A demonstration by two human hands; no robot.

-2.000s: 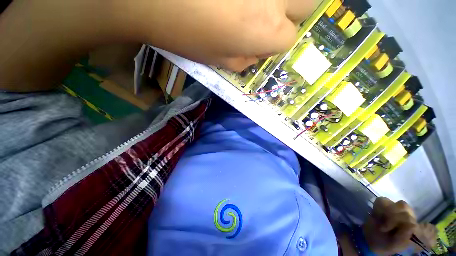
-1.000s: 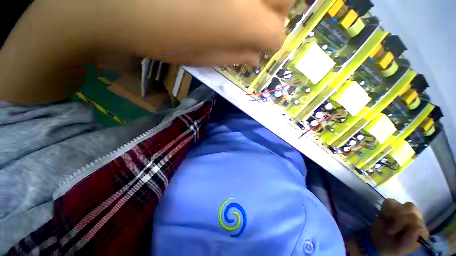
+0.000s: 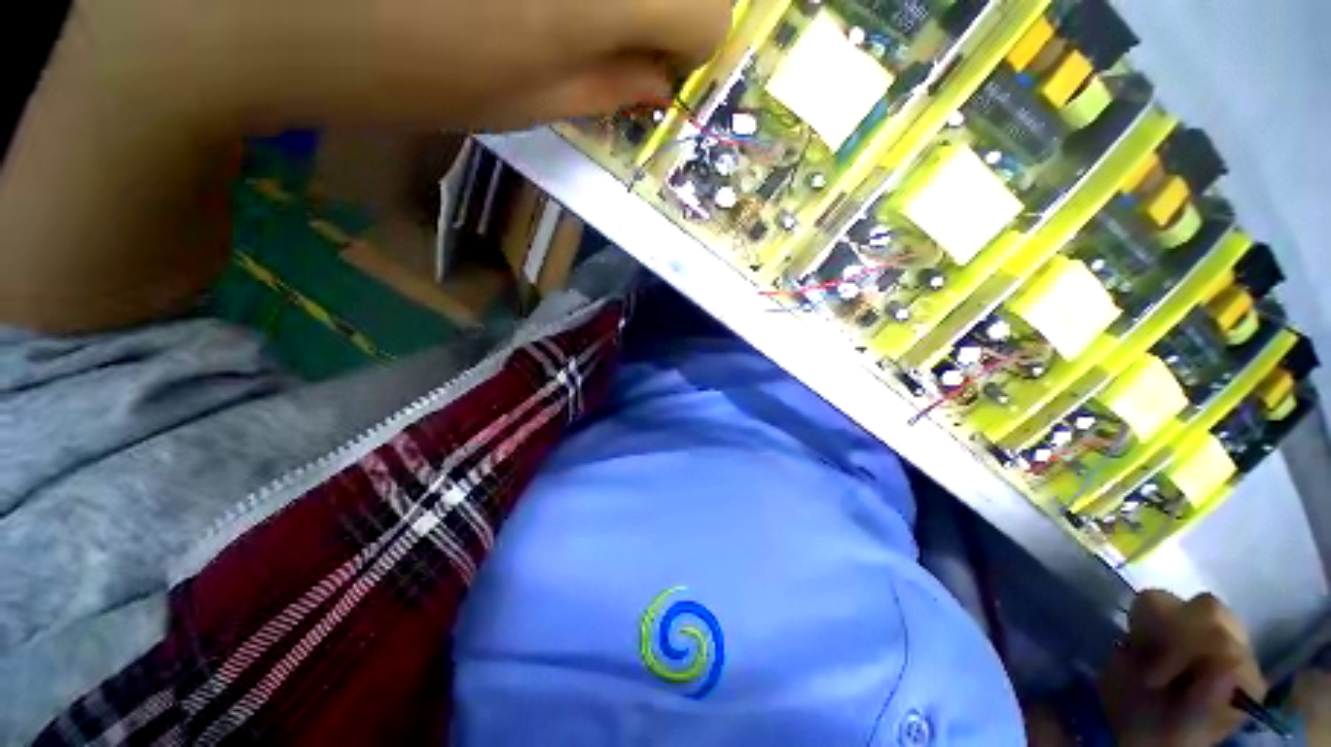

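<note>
Several long, narrow circuit boards (image 3: 876, 314) with yellow edges lie side by side, slanting down to the right. They carry white or pale yellow pads (image 3: 956, 204), small round capacitors, and red and dark lead wires (image 3: 839, 285) at the near end. My left hand (image 3: 642, 66) is at the upper left, over the near end of the leftmost visible boards; its fingers are partly hidden and its grip is unclear. My right hand (image 3: 1190, 664) is small at the lower right, by the bench edge, closed on dark tweezers (image 3: 1258, 711). A blue band is dimly visible at its wrist.
The white bench edge (image 3: 701, 299) runs diagonally before my blue shirt. Yellow transformers (image 3: 1066, 73) and black parts stand at the boards' far ends. Cartons (image 3: 533, 241) and green floor (image 3: 299, 277) with yellow marking lie at left. A blurred pale shape lies beyond the tweezers.
My left hand has moved left along the row, uncovering another board with its pad. The boards appear slightly farther right and down. My right hand still holds the tweezers and sits slightly lower in the picture.
</note>
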